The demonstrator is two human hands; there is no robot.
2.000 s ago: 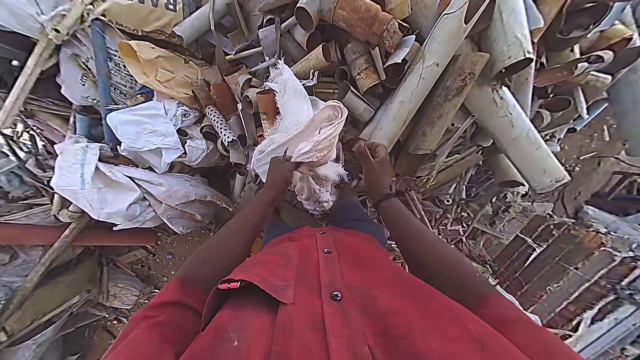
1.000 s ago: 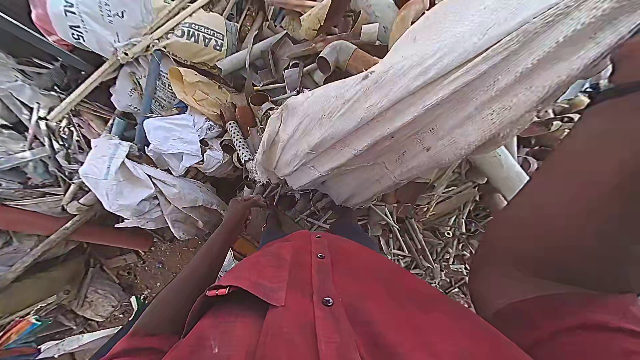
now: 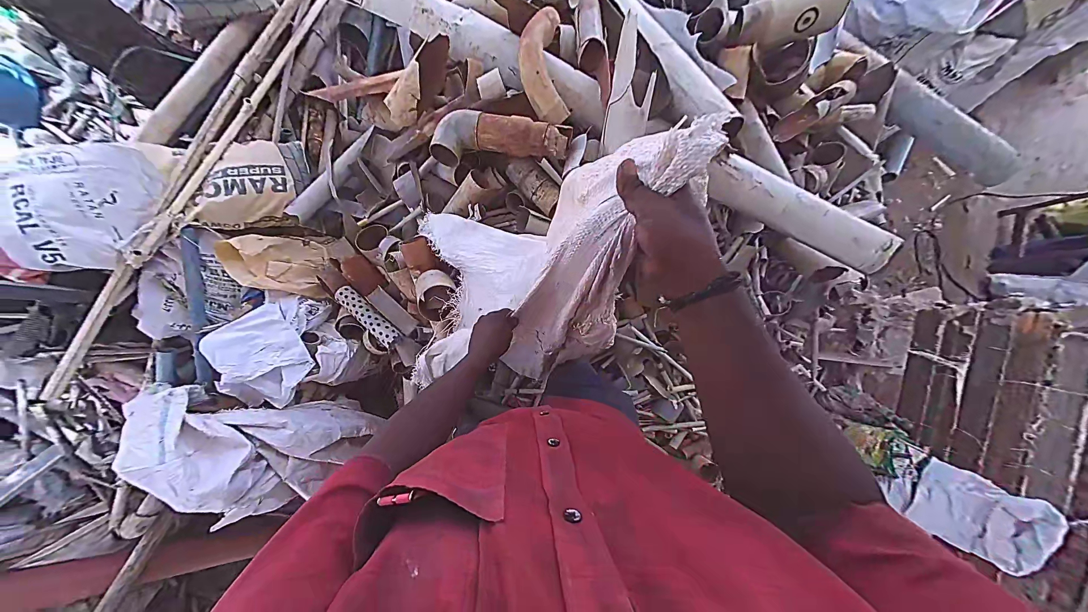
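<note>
A whitish woven plastic sack [image 3: 586, 229] with frayed edges hangs bunched between my two hands, in front of my body. My right hand [image 3: 667, 234] grips its upper right part, the thumb on top and a dark band around the wrist. Lower down and to the left, my left hand [image 3: 491, 334] is closed on the lower edge of the same sack. Behind the sack lie pieces of pipe, among them a rust-coloured pipe elbow [image 3: 501, 136]. Whether anything is inside the sack cannot be seen.
Long pale pipes [image 3: 807, 212] and broken pipe pieces pile up ahead. At the left are wooden poles [image 3: 183, 191], a printed sack [image 3: 81, 204] and a crumpled white sack [image 3: 221, 450]. Wooden slats [image 3: 986, 382] stand at the right, near a white bundle [image 3: 977, 514].
One second ago the sack stretched widely toward the upper right; now it is gathered between my hands. My right hand has come back nearer to my left.
</note>
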